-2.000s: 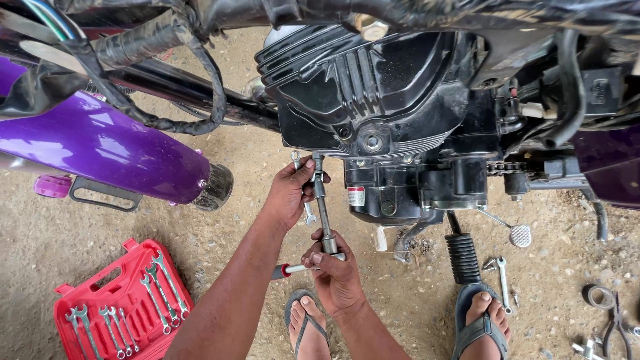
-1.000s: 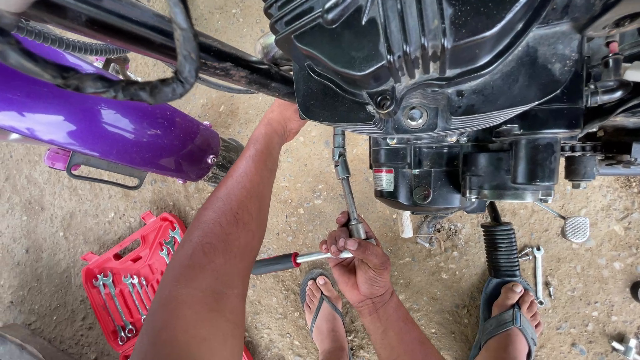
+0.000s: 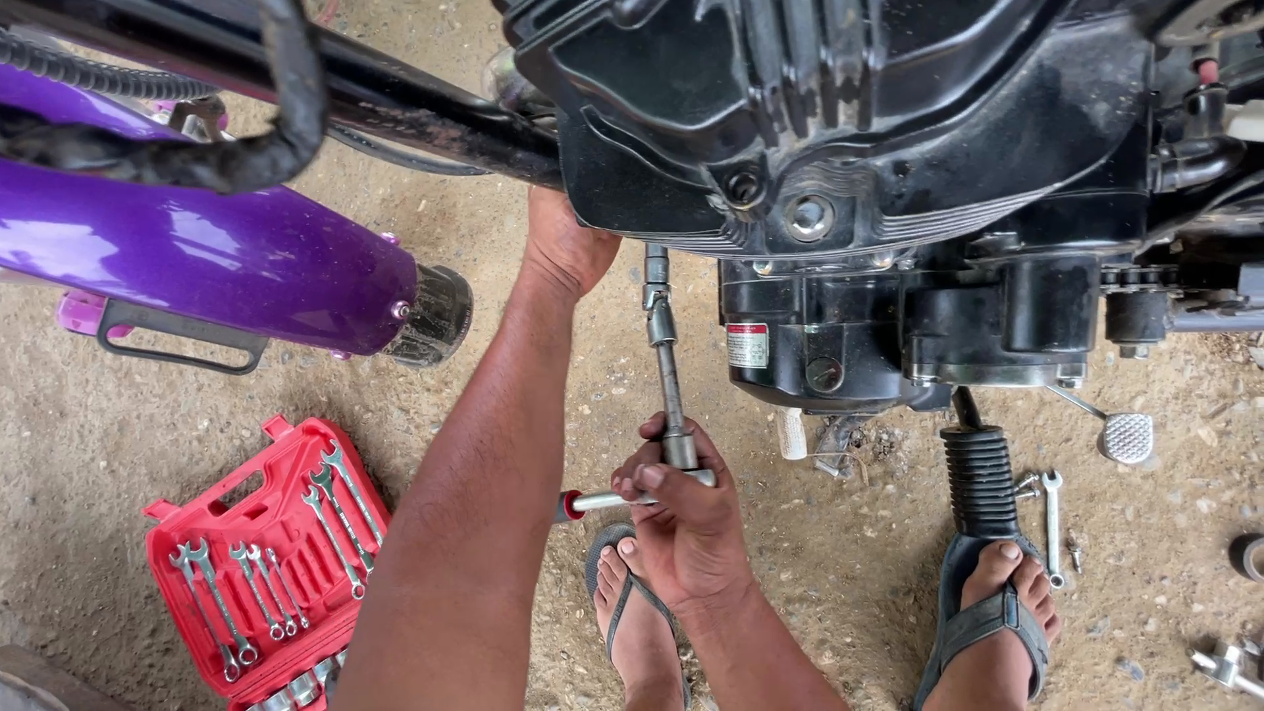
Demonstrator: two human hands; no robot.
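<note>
My right hand (image 3: 681, 504) grips a ratchet handle (image 3: 602, 501) with a red ring, at the joint where a metal extension bar (image 3: 671, 385) meets it. The bar leads up to a universal joint and socket (image 3: 657, 286), whose top end passes out of sight at the lower edge of a black motorcycle engine (image 3: 810, 148). My left hand (image 3: 568, 242) reaches up behind the engine's lower left edge; its fingers are hidden, so what it touches does not show. A hex bolt (image 3: 810, 217) sits in the engine cover.
An open red case (image 3: 267, 553) of combination wrenches lies at the lower left, below a purple fender (image 3: 207, 247). A loose wrench (image 3: 1054, 528) lies beside my sandalled foot (image 3: 997, 612) and the black rubber footpeg (image 3: 980, 479). Metal parts (image 3: 1229, 667) lie at the lower right.
My left hand has left the socket joint, where it was two seconds ago, and gone up behind the engine edge. My right hand still holds the ratchet. The view has moved closer to the engine.
</note>
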